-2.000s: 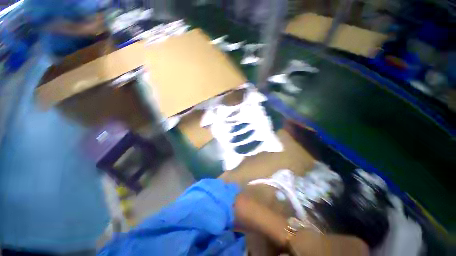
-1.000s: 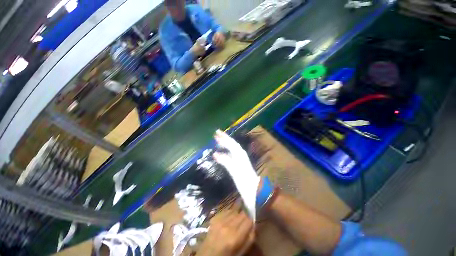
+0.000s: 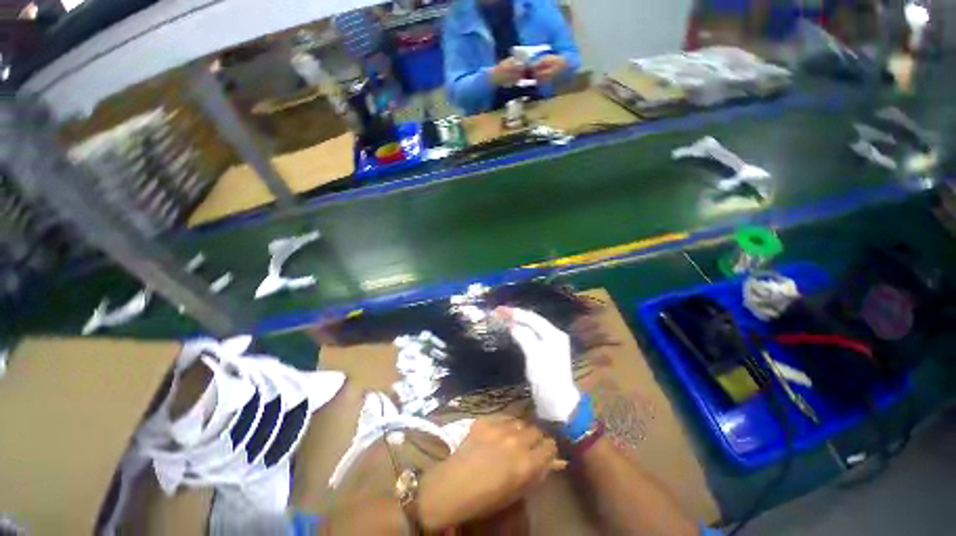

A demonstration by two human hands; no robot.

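My left hand (image 3: 491,473) is bare, with curled fingers, beside my right wrist; what its fingers hold is hidden. A white arc-shaped housing (image 3: 362,440) lies on the cardboard mat (image 3: 666,461), partly behind my left hand and wrist. My right hand (image 3: 545,369), in a white glove, reaches over a heap of black wires (image 3: 477,366). Its fingertips are at the small white connectors (image 3: 472,304) at the heap's top; blur hides whether they grip one. More white connectors (image 3: 419,372) lie at the heap's left.
Nested white housings (image 3: 236,419) lie at left on cardboard. A blue tray (image 3: 750,440) with tools and a green spool (image 3: 757,243) are at right. A green conveyor (image 3: 472,215) with loose housings runs behind the mat. Across it, a person holds a white part.
The view has swung and levelled, so the housings at left and the conveyor show more. My left hand sits beside my right wrist, and my right hand is still over the wire heap.
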